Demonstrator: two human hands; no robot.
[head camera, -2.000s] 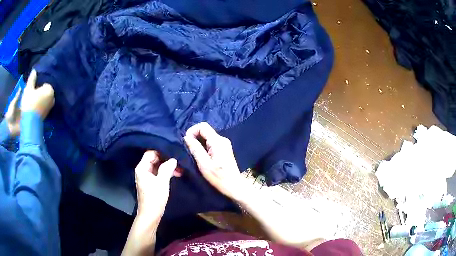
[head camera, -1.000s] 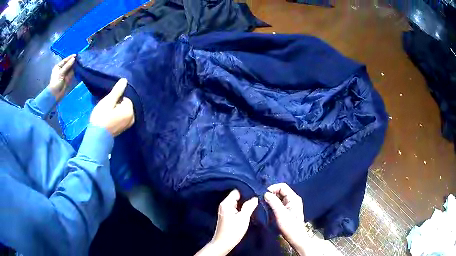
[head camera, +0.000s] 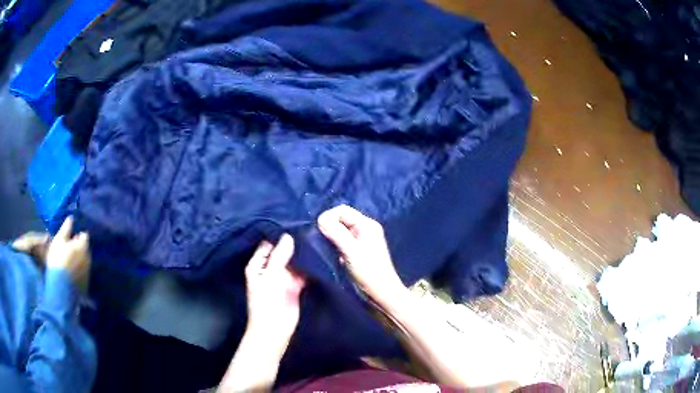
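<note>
A large navy coat (head camera: 430, 253) lies lining side up on the brown table. Its wrinkled, shiny quilted lining (head camera: 322, 165) faces up, with the matte shell around it. My left hand (head camera: 275, 280) pinches the coat's near edge, where lining meets shell. My right hand (head camera: 359, 244) pinches the same edge just to the right, fingertips close to the left ones. A rolled navy end, perhaps a cuff (head camera: 485, 278), lies at the lower right of the coat.
Another person's hand (head camera: 69, 253) and blue sleeve are at the left. Blue bins (head camera: 57, 173) stand beside the table (head camera: 568, 153). Black garments (head camera: 138, 38) lie at the upper left, and more (head camera: 622, 69) at the upper right. A white cloth heap (head camera: 652, 280) sits at the right.
The view has shifted, so the coat and my hands appear further left and higher. The other person's hands no longer hold up the coat's left part, which now lies lower. My hands still pinch the edge.
</note>
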